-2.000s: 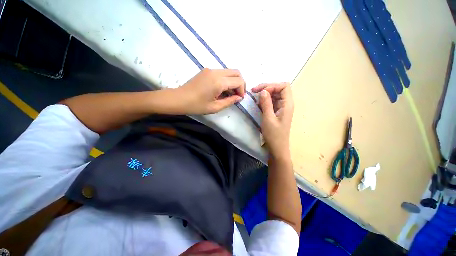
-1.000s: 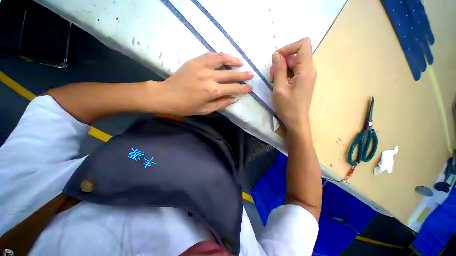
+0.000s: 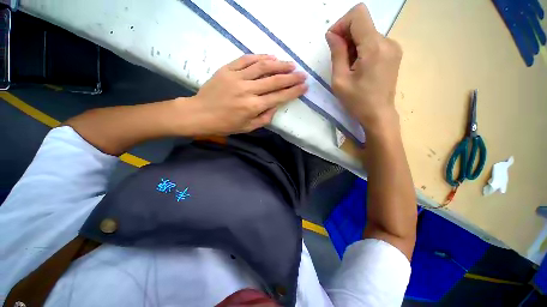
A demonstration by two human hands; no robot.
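A long strap piece (image 3: 264,37) lies wrong side up on the white work surface, with a white centre and narrow grey-blue rims. It runs from the top edge down to the table's front edge. My left hand (image 3: 249,93) lies flat with its fingertips on the strap's near rim. My right hand (image 3: 366,66) is raised over the strap's far side, thumb and index fingertips pinched together. Whether a tiny scrap is between them is too small to tell. The strap's lower end is partly hidden behind my right wrist.
Scissors with green handles (image 3: 466,157) and a crumpled white scrap (image 3: 498,175) lie on the tan board (image 3: 432,78) at the right. Navy dotted straps (image 3: 525,24) lie at the top right. Blue cloth or crates (image 3: 432,252) are below the table edge.
My right hand has moved up and away from the strap, fingertips pinched. My left hand has gone from pinching at the strap to lying flat on it. The view has shifted.
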